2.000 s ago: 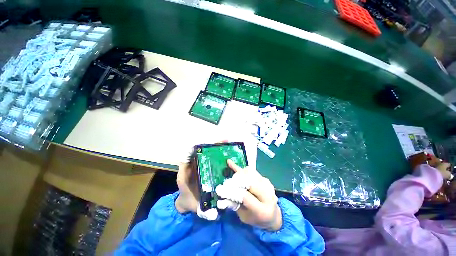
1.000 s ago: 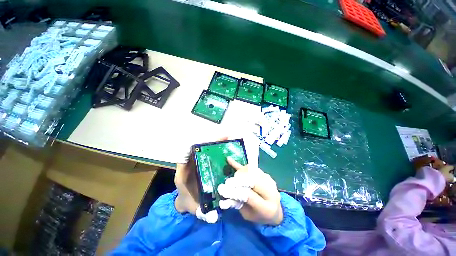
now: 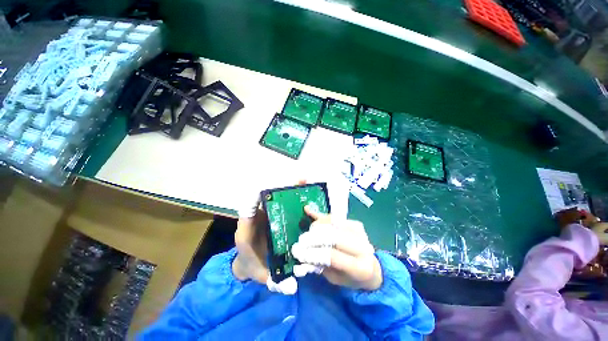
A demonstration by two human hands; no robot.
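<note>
A green circuit board in a black frame (image 3: 283, 220) is held up near my chest, its green side facing me. My left hand (image 3: 251, 246) grips its left edge from the side and below, with white finger cots on some fingertips. My right hand (image 3: 339, 252), also with white finger cots, holds the lower right edge, fingers resting over the board's face. The fingers behind the board are hidden. Several framed green boards (image 3: 339, 115) lie on the cream work board (image 3: 167, 174), beside a heap of white strips (image 3: 370, 165).
Black plastic frames (image 3: 217, 110) lie in a pile at left, next to a clear blister tray (image 3: 50, 113) heaped with pale pieces. One framed board (image 3: 425, 160) lies on clear film (image 3: 443, 220). An open carton (image 3: 143, 233) is at lower left. A person's pink sleeve (image 3: 550, 273) is at right.
The view has shifted slightly, so the bench items appear farther right and higher. My right-hand fingers have shifted a little on the board. Both hands still hold it.
</note>
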